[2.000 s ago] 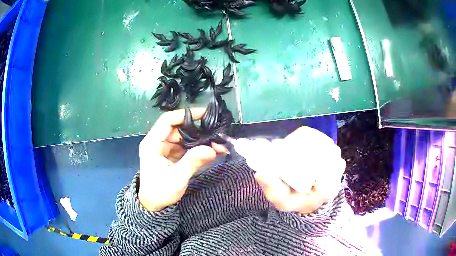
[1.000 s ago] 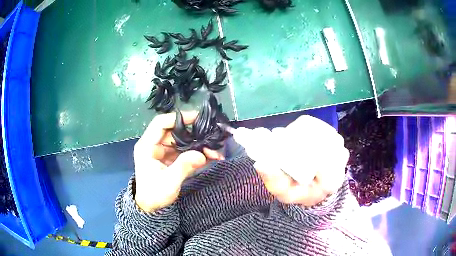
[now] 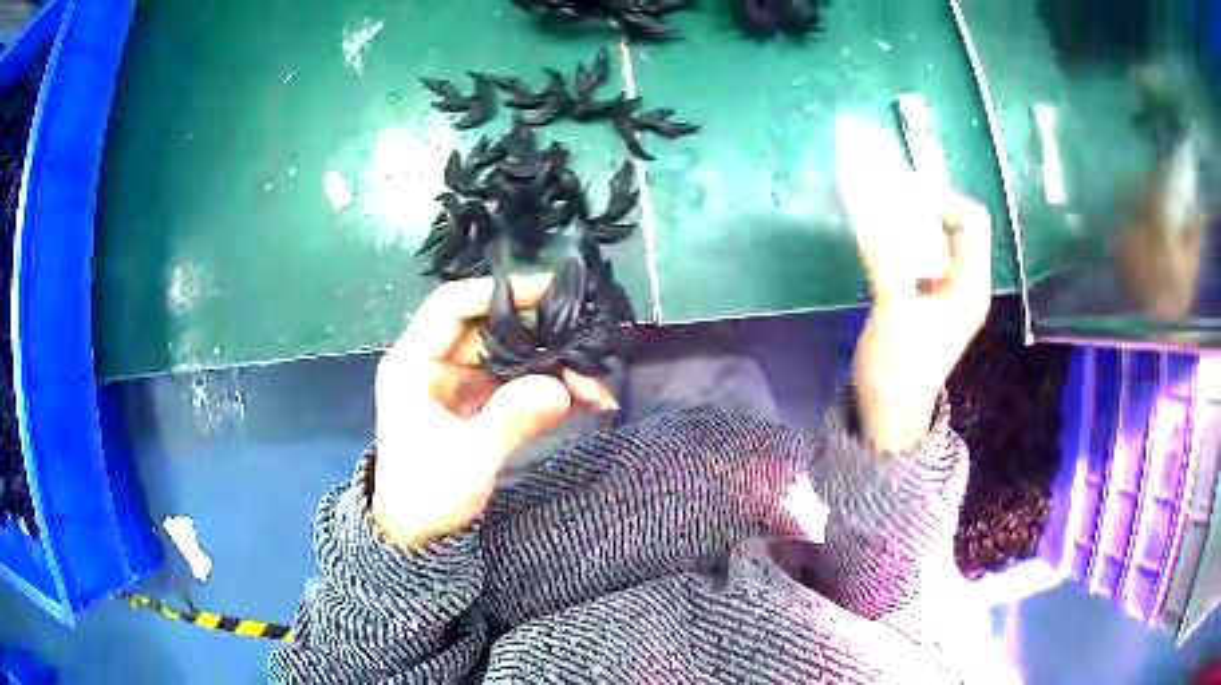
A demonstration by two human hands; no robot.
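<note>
My left hand (image 3: pixel 449 408) is low at the table's front edge, its thumb and fingers shut on a black spiky piece (image 3: pixel 556 328) with its points up. My right hand (image 3: pixel 924 295) is over the right part of the green table, closed around the white glue bottle (image 3: pixel 877 174). Glare washes out the bottle and fingertips, so their exact contact is hard to see. A group of loose black spiky pieces (image 3: pixel 516 194) lies on the table just beyond my left hand.
More black pieces (image 3: pixel 623 14) lie at the far side of the green table (image 3: pixel 255 228). A white strip (image 3: pixel 921 141) is beside the bottle. A blue bin (image 3: pixel 60 308) stands at left. A dark mass of parts (image 3: pixel 1011 455) and a ribbed purple-blue crate (image 3: pixel 1138 468) are below right.
My right hand has moved with the white bottle from the black piece, up and right over the table. My left hand still holds the black piece in nearly the same place.
</note>
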